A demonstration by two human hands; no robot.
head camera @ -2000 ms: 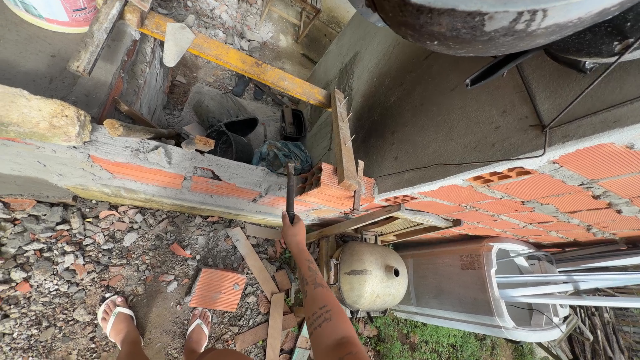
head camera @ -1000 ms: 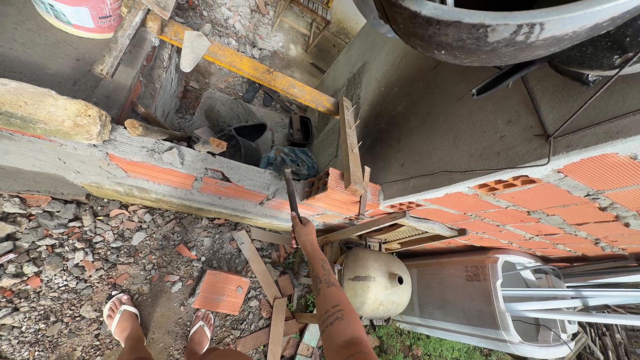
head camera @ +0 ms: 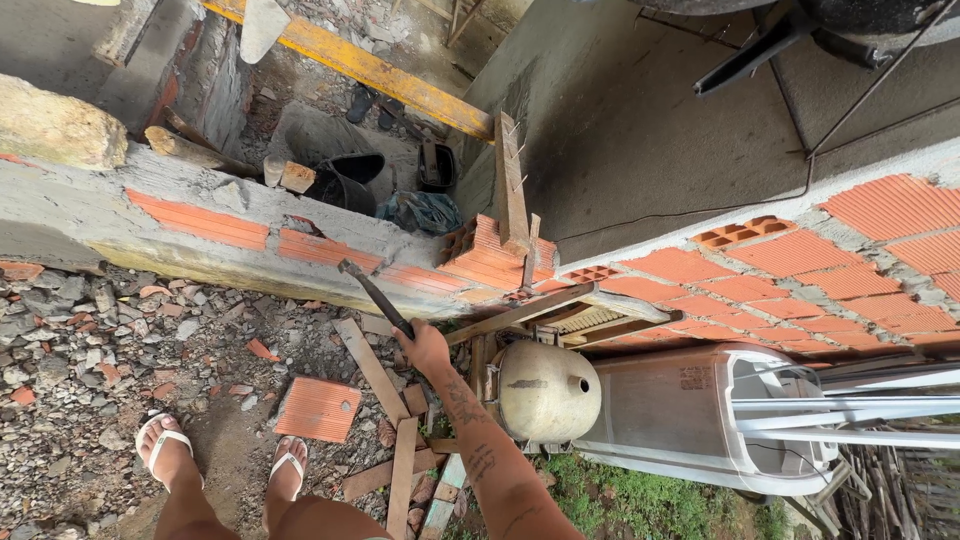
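My right hand (head camera: 421, 346) grips the dark handle of a long tool (head camera: 377, 296), whose head end points up and left toward the low brick-and-mortar wall (head camera: 330, 251); what kind of tool it is cannot be told. On top of the wall, right of the tool, sits a hollow clay brick (head camera: 484, 251) beside an upright board with nails (head camera: 511, 184). A loose clay brick (head camera: 318, 409) lies on the rubble near my sandalled feet. My left hand is out of view.
Broken rubble (head camera: 67, 360) covers the ground at left. Loose wood boards (head camera: 401, 472) lie right of my feet. A cream rounded tank (head camera: 550, 391) and a large plastic-like bin (head camera: 660, 412) with white bars stand along the brick wall (head camera: 750, 292). A yellow beam (head camera: 375, 67) spans above.
My right hand has swung the tool from roughly upright to a slant, its head now farther left along the low wall.
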